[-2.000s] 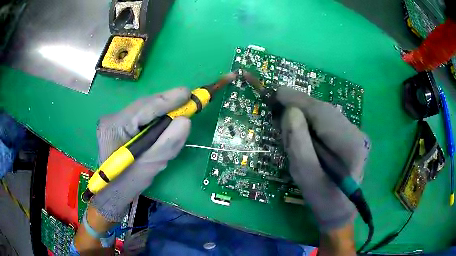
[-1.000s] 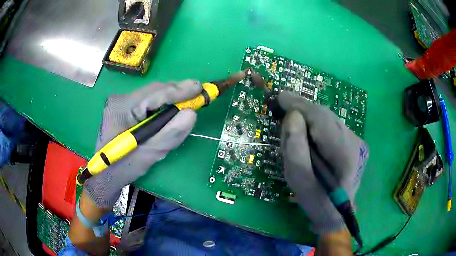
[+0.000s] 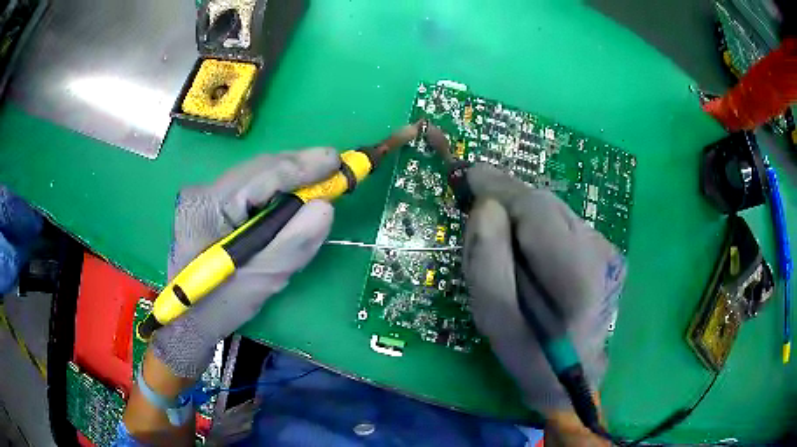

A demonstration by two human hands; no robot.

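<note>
My left hand (image 3: 253, 236), in a grey glove, is shut on the yellow soldering iron (image 3: 206, 278). My right hand (image 3: 542, 271), also gloved, is shut on the black soldering iron (image 3: 559, 349). The two tips meet or nearly meet near the upper left corner of the green circuit board (image 3: 603, 175); exact contact cannot be told. A thin pale solder wire (image 3: 354, 244) runs from my left hand across the board towards my right hand. My right hand hides the board's lower right part.
A yellow sponge (image 3: 234, 98) in a black holder and a metal plate (image 3: 96, 70) are at upper left. At right are a red tube (image 3: 756, 87), a round black holder (image 3: 732, 175), a dark iron stand (image 3: 730, 301) and a blue stick (image 3: 780, 253). A red-lined tray (image 3: 109, 301) is lower left.
My right hand and its iron have shifted slightly left, uncovering more of the board's right side. The view has shifted slightly back and forth. The tips stay near the same board corner.
</note>
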